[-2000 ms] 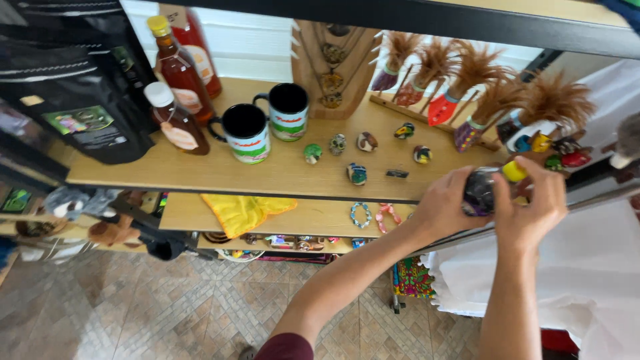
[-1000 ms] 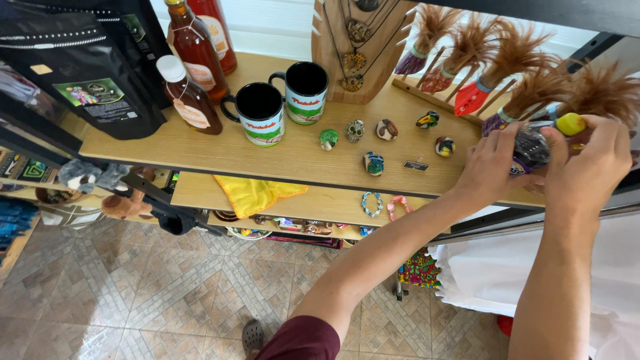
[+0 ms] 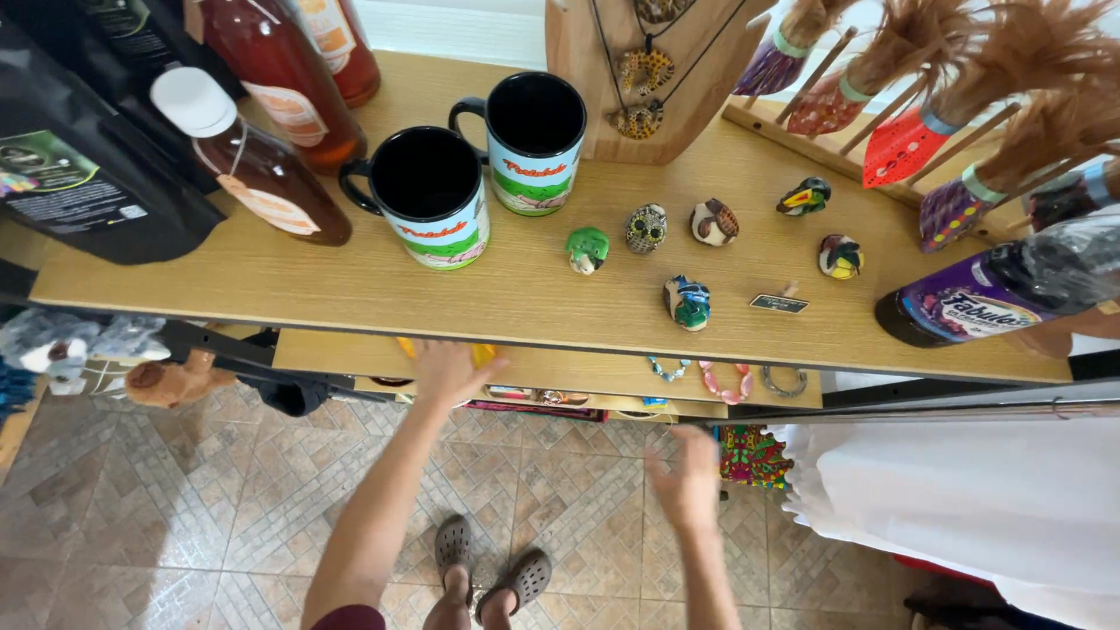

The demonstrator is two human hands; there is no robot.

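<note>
My left hand [image 3: 451, 372] rests on a yellow cloth [image 3: 484, 353] on the lower shelf, covering most of it; whether the fingers grip it is hard to tell. Over the floor, to the right, my right hand [image 3: 685, 472] is slightly blurred, empty, with its fingers apart. At the upper shelf's right end stands a purple Fabuloso bottle [image 3: 971, 293] with clear plastic around its top. Two black-rimmed mugs [image 3: 437, 197] [image 3: 535, 144] and several small painted animal figurines [image 3: 687, 302] sit on that same shelf, with a small sign [image 3: 779, 303] near them.
Syrup-coloured bottles [image 3: 262, 175] and black pouches [image 3: 96, 192] crowd the upper left. A wooden necklace stand [image 3: 647, 105] and feathered items on a rack [image 3: 919, 140] line the back. Bracelets [image 3: 726, 382] lie on the lower shelf. White fabric [image 3: 945, 507] hangs at right.
The purple bottle, in my hands before, now stands released on the upper shelf. My left hand has moved left and down onto the yellow cloth; my right hand has drawn back from the bottle.
</note>
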